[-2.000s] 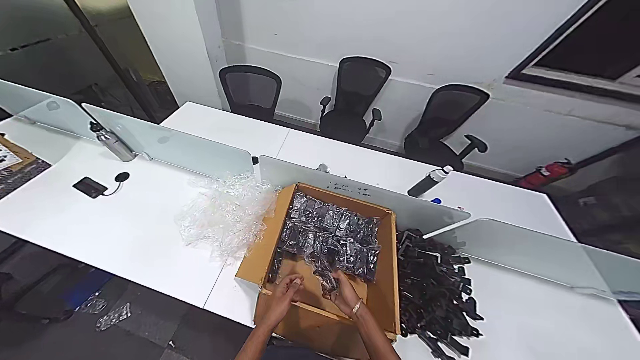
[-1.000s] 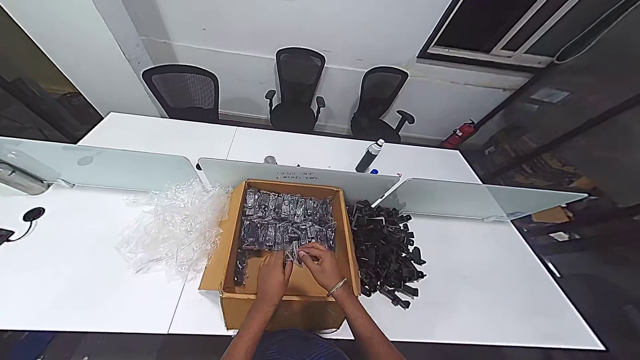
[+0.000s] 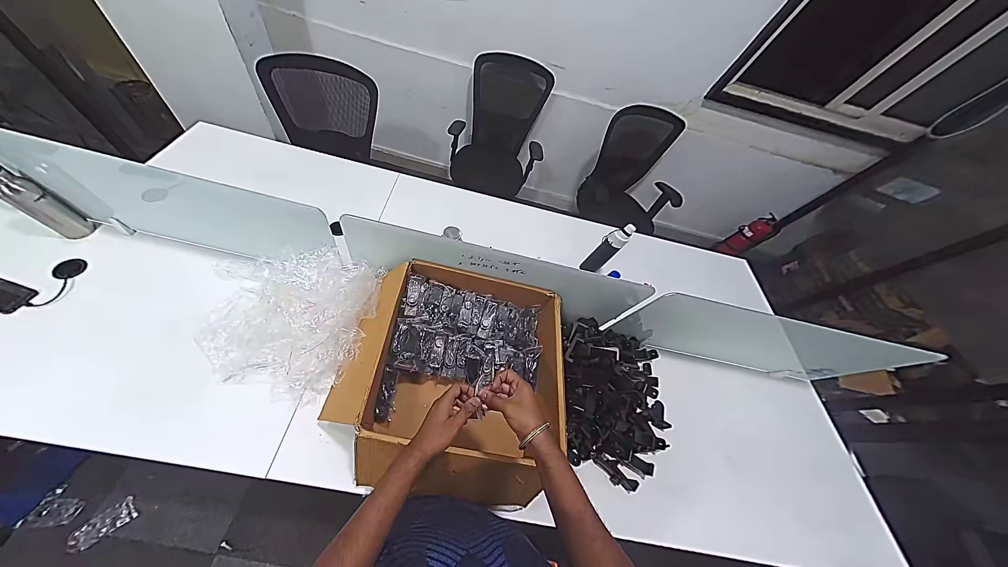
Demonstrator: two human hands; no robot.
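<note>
Both hands meet over the near part of an open cardboard box (image 3: 561,378). My left hand (image 3: 450,413) and my right hand (image 3: 510,400) pinch a small clear plastic bag (image 3: 480,386) between the fingertips; what is inside it is too small to tell. A bangle circles my right wrist. Rows of black parts in clear plastic bags (image 3: 465,315) fill the far part of the box, and one more bagged part (image 3: 385,396) lies along its left wall. Brown cardboard shows at the bottom under my hands.
A heap of crumpled clear plastic bags (image 3: 291,323) lies left of the box, and a pile of loose black parts (image 3: 614,402) right of it. Glass dividers (image 3: 504,264) cross the white table behind. A bottle (image 3: 606,247) stands beyond; a steel flask (image 3: 43,205) is far left.
My hands were apart two seconds ago, the right one with a bagged part; they have come together on the bag. The view has shifted.
</note>
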